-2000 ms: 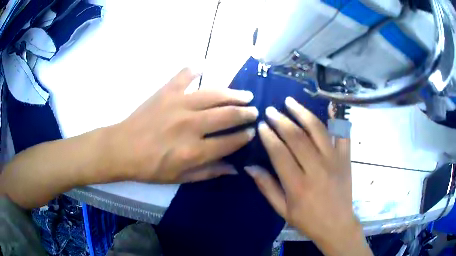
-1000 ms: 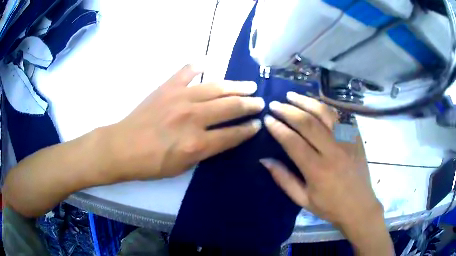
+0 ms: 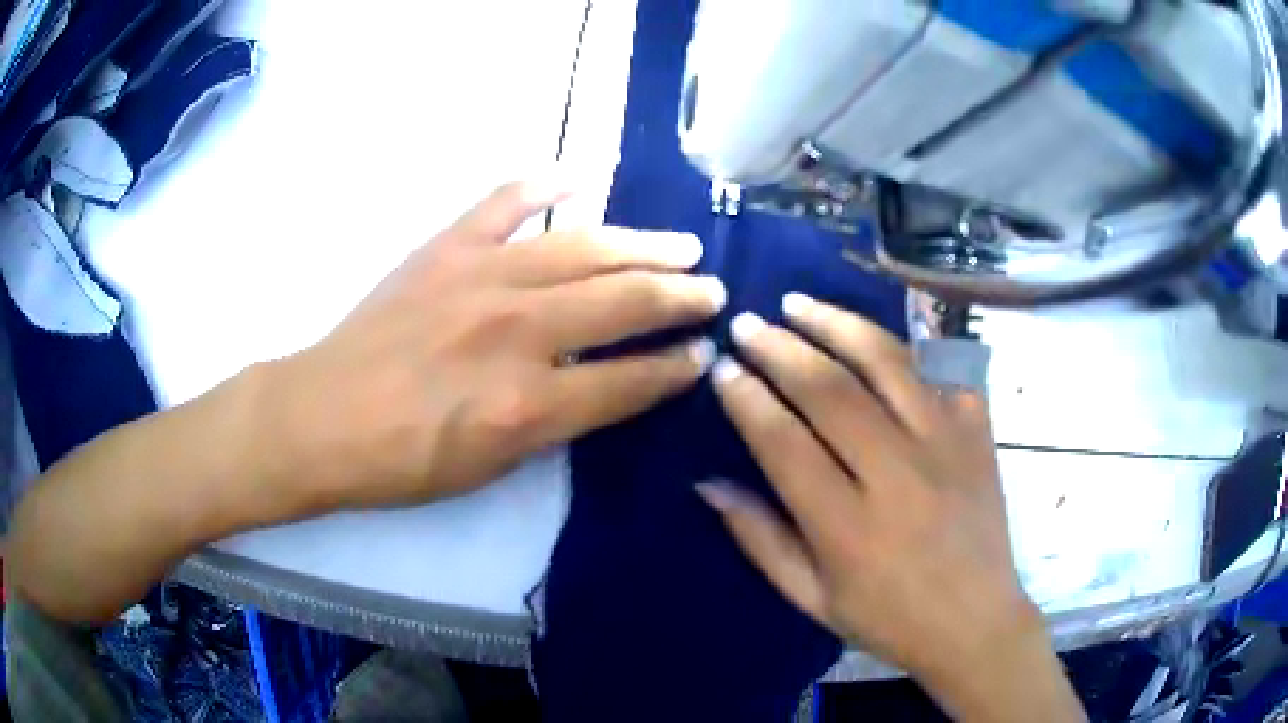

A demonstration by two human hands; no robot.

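A long navy fabric panel (image 3: 678, 565) runs from behind the presser foot (image 3: 726, 195) toward me and hangs over the table's front edge. My left hand (image 3: 495, 339) lies flat on its left side, fingers spread, fingertips near the panel's middle. My right hand (image 3: 876, 494) lies on its right side, fingertips pressed down just in front of the foot. Neither hand visibly grips the cloth. The needle cannot be made out.
The white sewing machine head (image 3: 904, 99) with blue stripes fills the upper right. Small navy and pale pieces (image 3: 64, 269) lie at the left. A tape measure strip (image 3: 353, 607) follows the front table edge. A dark box (image 3: 1243, 506) sits at the right edge.
The panel has advanced under the foot, and more navy cloth now lies behind it. Both hands have stayed on the cloth close to the foot, with small shifts.
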